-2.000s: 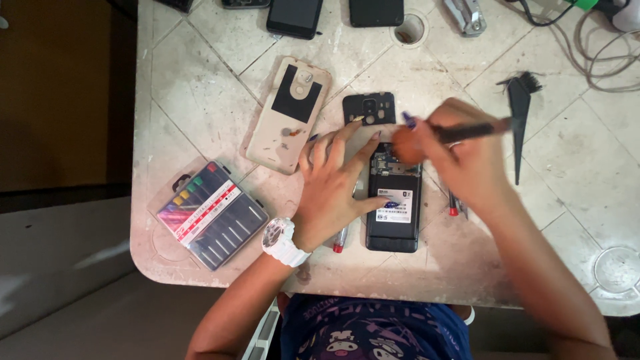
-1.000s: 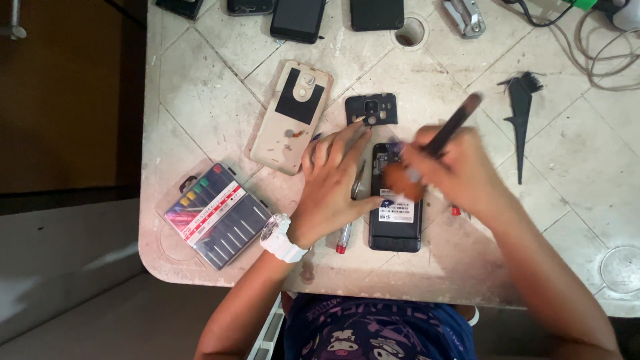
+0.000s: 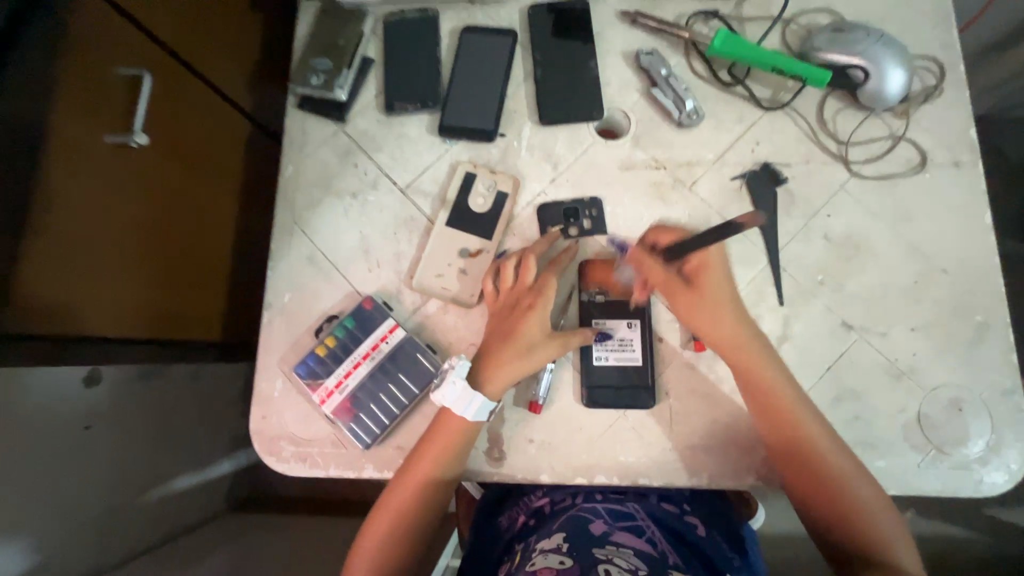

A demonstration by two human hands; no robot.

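Observation:
An opened smartphone (image 3: 616, 388) lies upright before me, its labelled battery and part of its circuit board exposed. My right hand (image 3: 680, 280), blurred, grips a dark-handled brush (image 3: 712, 238) whose brown bristles are over the phone's top end. My left hand (image 3: 532, 312) is spread flat, its thumb on the phone's left edge and its fingertips by a black phone inner cover (image 3: 572, 218) with a camera opening. A beige phone back cover (image 3: 448, 264) lies left of these fingers. Partly under my left hand is a red-tipped screwdriver (image 3: 542, 388); another red tip (image 3: 698, 346) shows under my right hand.
A clear-lidded screwdriver set (image 3: 364, 372) is at the left. Several phones (image 3: 566, 64) line the far side, with a folded multitool (image 3: 670, 88), a green soldering iron (image 3: 768, 60) and a silver computer mouse (image 3: 860, 60) with cables. A black tint brush (image 3: 768, 232) lies at the right.
The view has shifted, showing more of the table's far side. My right hand has kept moving the brush over the phone's upper part, while my left hand has stayed beside the phone.

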